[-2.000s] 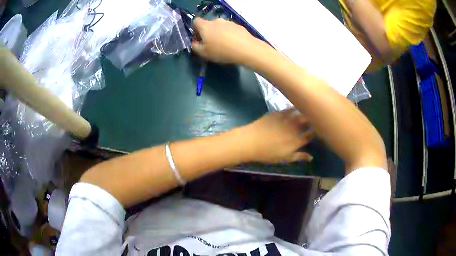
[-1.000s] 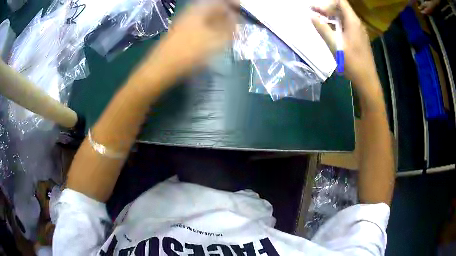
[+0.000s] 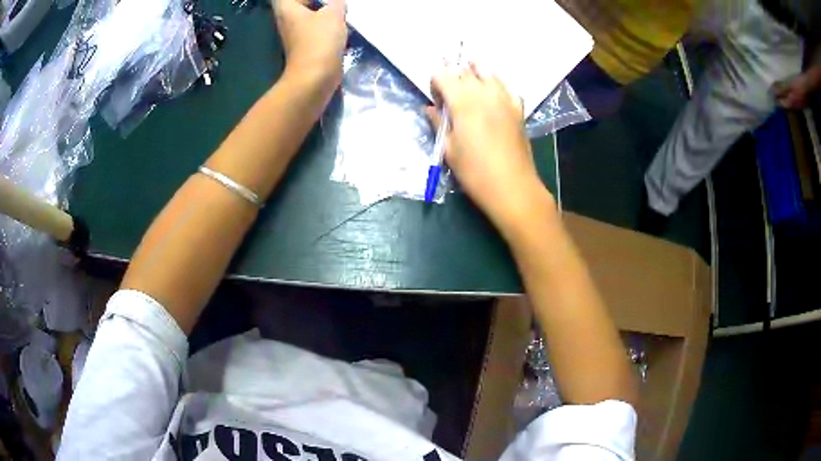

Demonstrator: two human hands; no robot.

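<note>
My right hand (image 3: 482,126) holds a pen (image 3: 438,162) with a clear barrel and a blue end. The pen tip touches or nearly touches a white paper sheet (image 3: 504,40). The writing on the sheet is too faint to read. My left hand (image 3: 311,31) is at the top edge of the view, by the sheet's left corner. Its fingers are partly cut off, so I cannot tell what it grips. Clear bags (image 3: 383,135) lie flat on the green table between my forearms, partly under the sheet.
Big crumpled clear bags (image 3: 135,45) lie at left, with black cables (image 3: 205,40) beside them. A cream padded tube (image 3: 31,207) crosses at far left. An open cardboard box (image 3: 639,279) stands at right. A person in grey trousers and a yellow garment are at upper right.
The view has shifted right. My right hand, with the pen, has moved from the sheet's right side onto the sheet. My left hand has moved up and left to the sheet's left corner.
</note>
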